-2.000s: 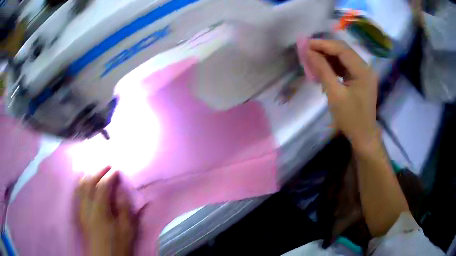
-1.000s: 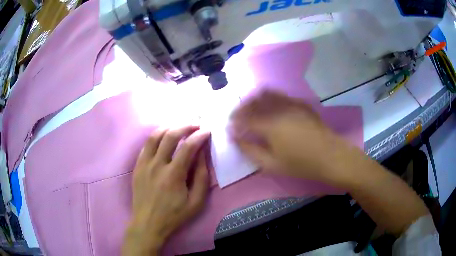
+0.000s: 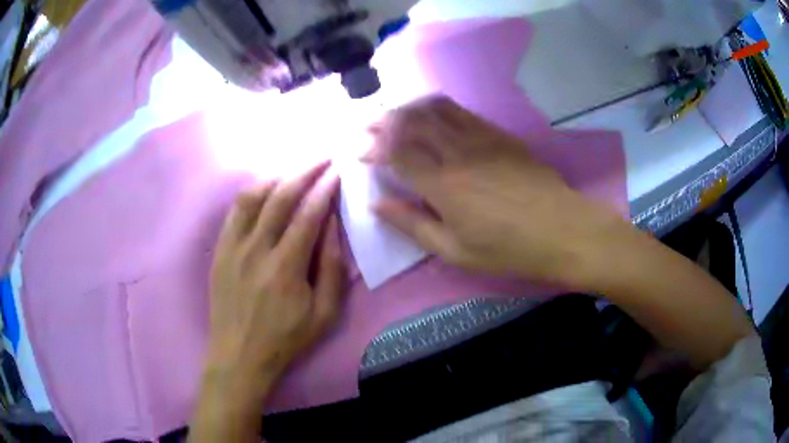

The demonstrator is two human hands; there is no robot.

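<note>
A large pink fabric panel (image 3: 164,242) lies under the head of the sewing machine (image 3: 251,39), with a line and a fold at its left part. My left hand (image 3: 277,268) lies flat on the panel, fingers pointing at the lit needle area. My right hand (image 3: 476,190), slightly blurred, rests over a white piece (image 3: 372,234) on the panel, just right of my left hand. Whether its fingers pinch the piece cannot be told. The needle area is lost in glare, under a small dark round part (image 3: 360,81).
More pink panels (image 3: 78,95) lie at the left. Thread snips (image 3: 679,108) and an orange-red tipped item (image 3: 750,50) lie at the right. A grey ruled strip (image 3: 432,329) follows the table's curved front edge.
The view has swung round to the needle area. My right hand has come from the machine's right side onto the panel, with the white piece now beneath it. Lately both hands hold nearly the same place.
</note>
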